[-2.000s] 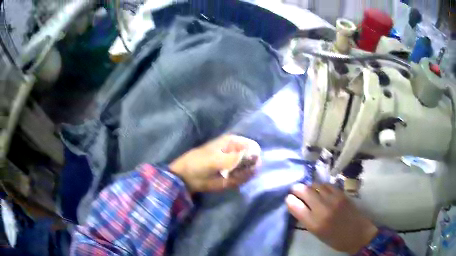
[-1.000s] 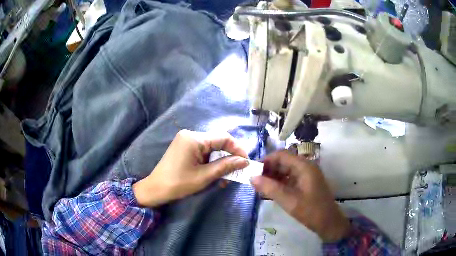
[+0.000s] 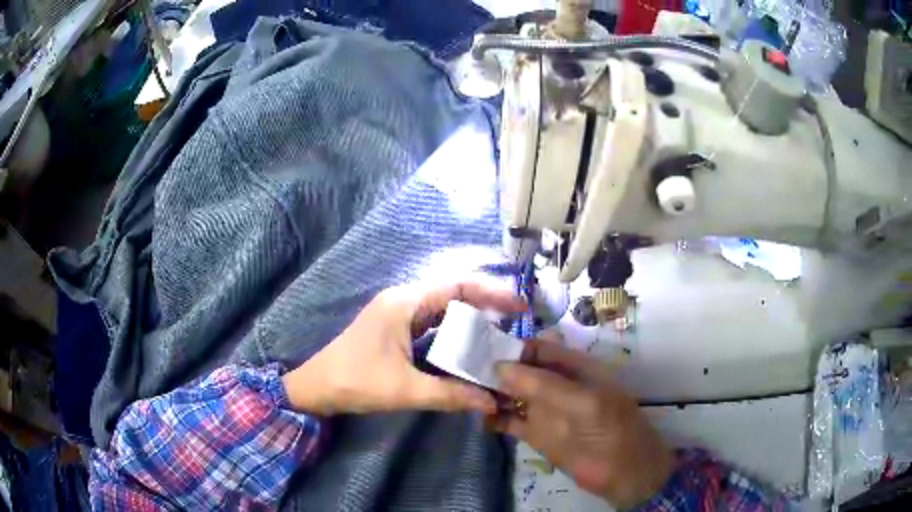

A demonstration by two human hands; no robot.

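A small white label (image 3: 470, 345) is between my hands, over the garment and left of the needle area. My left hand (image 3: 375, 350) is curved around it, index finger along its upper side and thumb along its lower side; its inner fingers are hidden. My right hand (image 3: 595, 425) pinches its right end between thumb and fingertips. The grey-blue ribbed garment (image 3: 350, 210) lies on the bed, its dark-blue edge (image 3: 525, 290) running to the needle area. The cream sewing machine head (image 3: 640, 160) stands at the right.
The machine bed (image 3: 720, 350) extends right, with a brass-coloured knurled knob (image 3: 610, 302) low beside the head. A clear and white packet with blue print (image 3: 850, 410) lies at the far right. A red cone (image 3: 650, 15) is at the top. Dark navy cloth (image 3: 350, 15) lies behind the garment.
Since the earliest frame, my right hand has come off the seam and onto the label. Since one second ago, the label has tilted and my left thumb has moved to its lower side.
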